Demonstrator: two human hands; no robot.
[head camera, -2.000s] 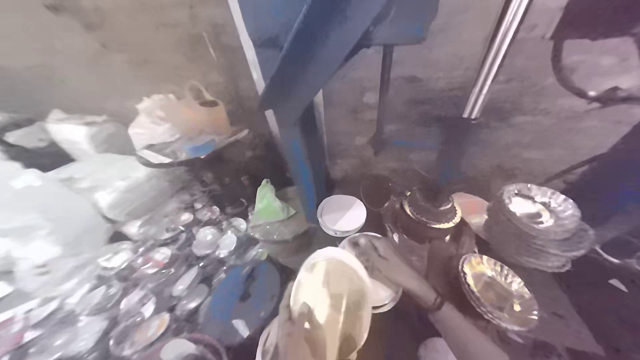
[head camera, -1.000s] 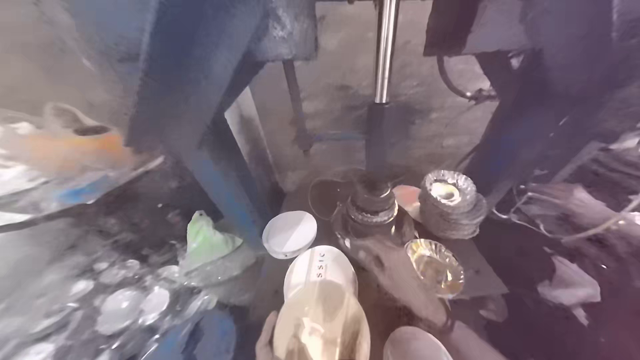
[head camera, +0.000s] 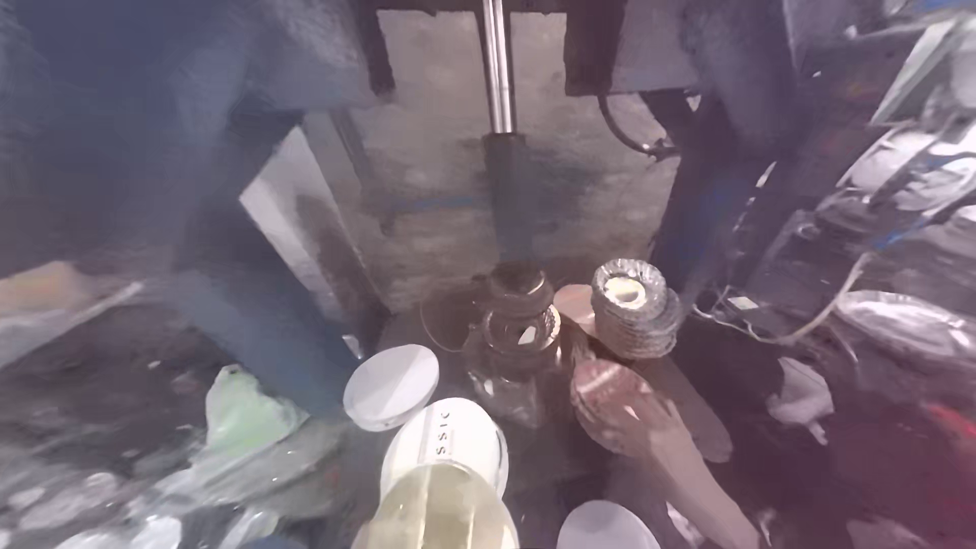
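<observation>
My right hand (head camera: 644, 427) is at the right of centre, its fingers against a reddish round plate (head camera: 606, 381); blur hides the exact grip. My left hand cannot be made out. At the bottom edge, a pale yellow round disc (head camera: 446, 511) overlaps a white round disc bearing letters (head camera: 446, 435). Another white disc (head camera: 393, 385) lies to their upper left. Behind my right hand stands a stack of fluted foil plates (head camera: 637, 313). A round metal die (head camera: 518, 328) sits under the press ram (head camera: 499, 84).
Blue press frame legs rise at left (head camera: 259, 305) and right (head camera: 709, 175). A green plastic bag (head camera: 244, 412) and clear plastic pieces lie at lower left. A pale cable (head camera: 816, 328) and a shiny foil plate (head camera: 903, 320) are at right. One more white disc (head camera: 606, 526) shows at the bottom.
The view has swung to the right. My right hand has moved from beside the die to the reddish plate at its right. My left hand, seen earlier at the discs, no longer shows.
</observation>
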